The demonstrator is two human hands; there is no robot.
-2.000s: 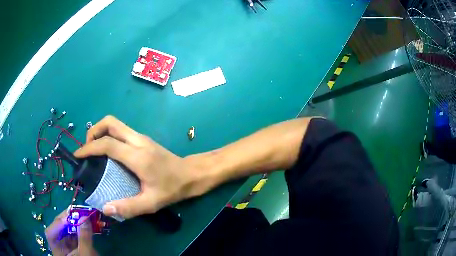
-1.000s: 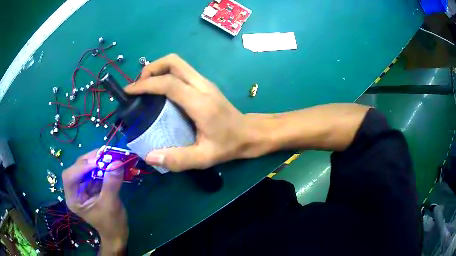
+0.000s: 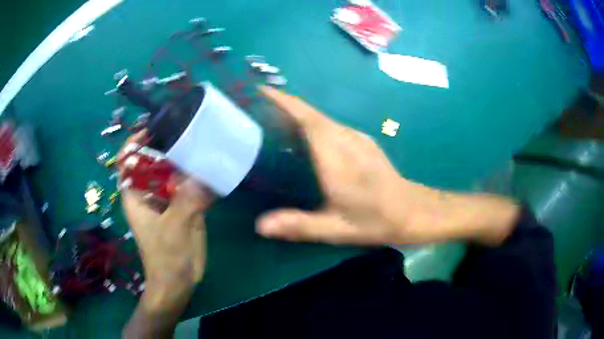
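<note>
The frame is blurred. A black handheld unit with a smooth grey-white band (image 3: 218, 140) is held over the green bench, its dark part running right towards my right hand. My left hand (image 3: 169, 232) grips a red circuit board (image 3: 151, 173) against the unit's left side. No blue light shows on the board. My right hand (image 3: 361, 179) is at the unit's right side, thumb spread away below it; blur and the dark part hide whether its fingers grip.
Loose wires with small plugs (image 3: 175, 78) lie behind the unit. Another red board (image 3: 367, 26), a white strip (image 3: 416, 70) and a brass-coloured part (image 3: 390, 127) lie to the right. At lower left are dark red wires (image 3: 99, 261) and a box with green pieces (image 3: 30, 281).
The unit has turned, showing its band more fully. My right hand has shifted right, off the band, with its thumb spread. The board's blue glow is gone. The view has shifted left.
</note>
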